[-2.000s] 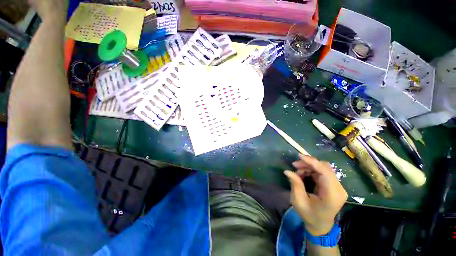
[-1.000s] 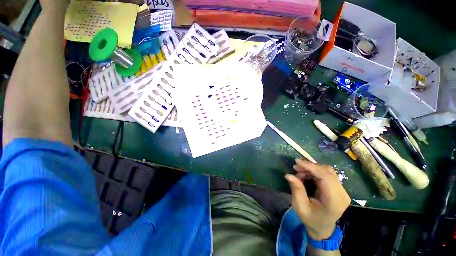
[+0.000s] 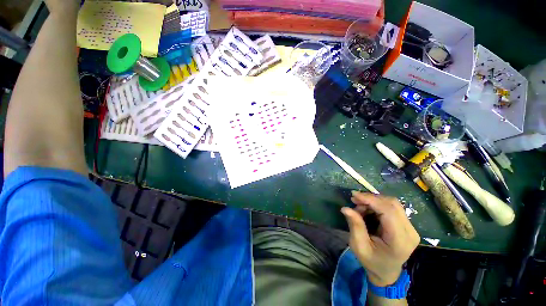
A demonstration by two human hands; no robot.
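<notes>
A white dot sticker sheet (image 3: 269, 137) with rows of small red and dark marks lies on the green bench in front of me, its upper part glaring white. A thin pale stick (image 3: 349, 169) lies at its right edge. My right hand (image 3: 383, 233) is over the bench's front edge at the stick's lower end, fingers curled and thumb apart, with nothing clearly seen in it. My left arm reaches to the top left; my left hand (image 3: 62, 6) is mostly cut off by the picture's edge, so its grip is hidden.
Die-cut adhesive sheets (image 3: 190, 118) and a green solder spool (image 3: 124, 54) lie left. White boxes (image 3: 432, 75) and clear cups (image 3: 363, 49) stand at upper right. A brown-handled brush (image 3: 446, 200) and pale-handled tool (image 3: 482, 194) lie right. A compartment tray (image 3: 143, 218) is below left.
The view has shifted slightly, so the spool and sheets sit a little further left. My right hand keeps nearly the same pose. My left arm still reaches to the top left.
</notes>
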